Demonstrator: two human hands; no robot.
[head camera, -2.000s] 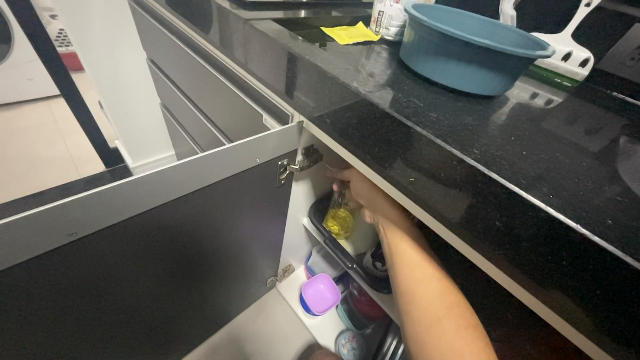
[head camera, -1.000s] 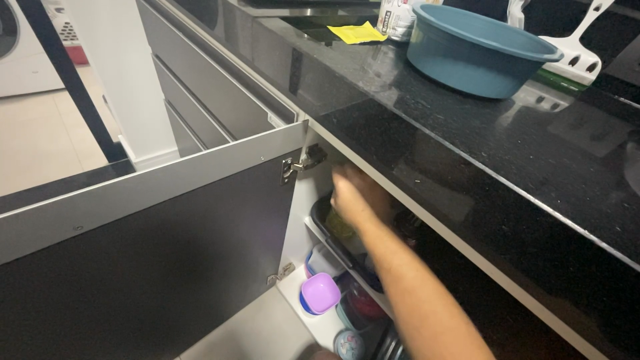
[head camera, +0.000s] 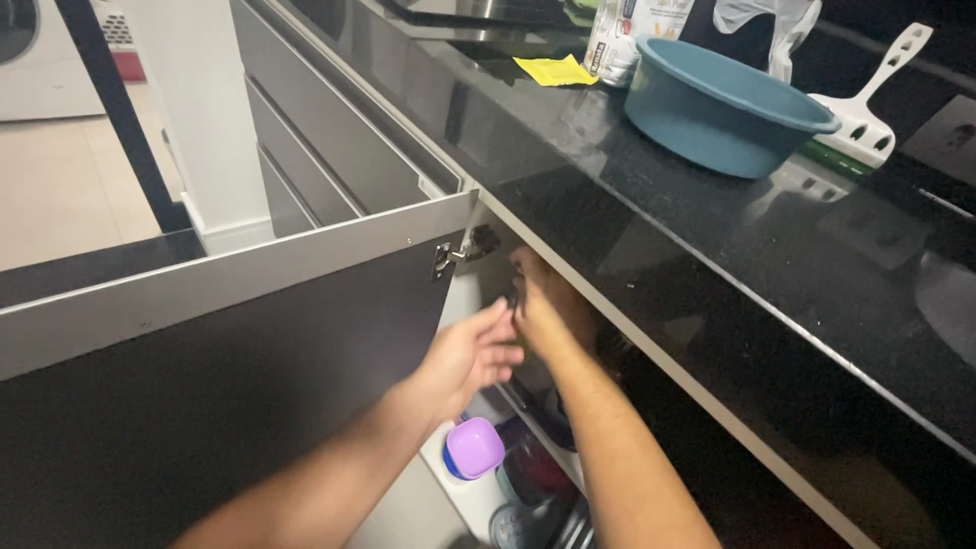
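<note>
Both of my hands reach into a lower cabinet below the black stone countertop (head camera: 579, 221). My left hand (head camera: 476, 351) has its fingers apart and bent toward the other hand, with nothing clearly held in it. Close beside it, my right hand (head camera: 534, 293) is in shadow under the counter edge; a small dark thing shows at its fingers, but its grip is unclear. The bottle with yellow liquid is mostly hidden behind the hands. Below them, a purple square plastic container (head camera: 476, 448) sits on the white lower shelf (head camera: 457, 496), beside a round lidded container (head camera: 509, 526).
The dark cabinet door (head camera: 229, 396) stands open at the left on its metal hinge (head camera: 450, 259). On the countertop are a blue-grey plastic basin (head camera: 709, 107), a yellow packet (head camera: 555, 70), a printed bag (head camera: 629, 38) and a white slotted utensil (head camera: 862, 122). Grey drawers (head camera: 320, 114) are behind the door.
My left hand has come in from below, beside my right hand. The yellow bottle, in plain view at my right hand two seconds ago, is now mostly hidden.
</note>
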